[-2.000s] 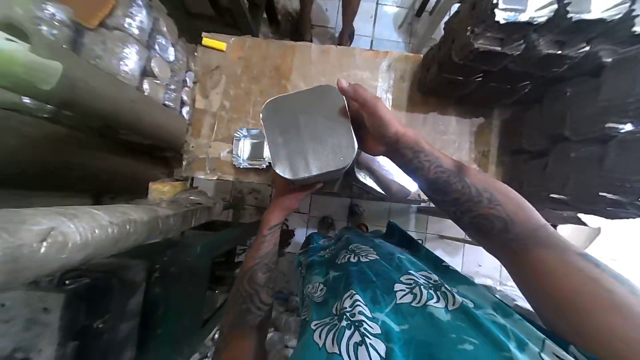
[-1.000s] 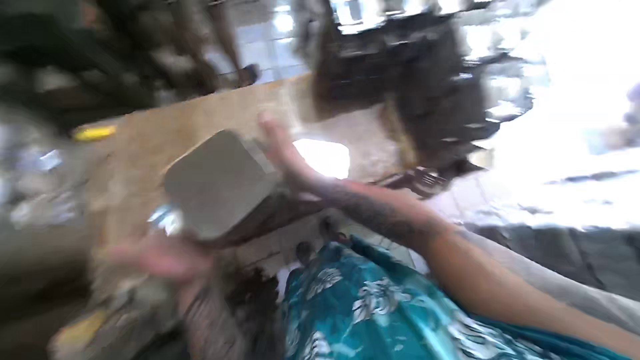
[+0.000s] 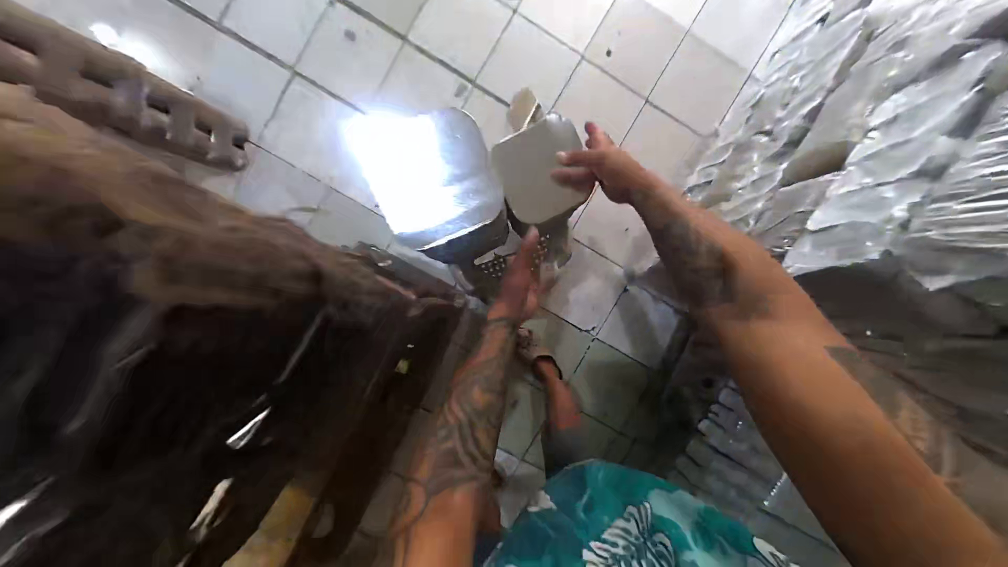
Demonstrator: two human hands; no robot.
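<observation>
A squarish stack with a smooth grey-silver top (image 3: pixel 538 169) stands low over the tiled floor, between my two hands. My right hand (image 3: pixel 602 164) is at its right side, fingers spread, some of them over the top's edge. My left hand (image 3: pixel 522 276) is at the near side with its fingers extended; whether it touches the stack is unclear. Directly left of the stack is another rounded-square silver stack (image 3: pixel 472 177), its top partly lost in glare. The undersides of both stacks are hidden.
White floor tiles (image 3: pixel 331 94) lie beyond the stacks. Silver wrapped packs (image 3: pixel 890 150) are piled at the right. A brown, blurred table edge (image 3: pixel 260 260) runs along the left, with a slotted brown object (image 3: pixel 134 102) behind it. My foot (image 3: pixel 535 346) is below the left hand.
The view has swung right, from the cardboard-covered table to the floor. The grey-topped stack was held over that table and is now low beside another silver stack.
</observation>
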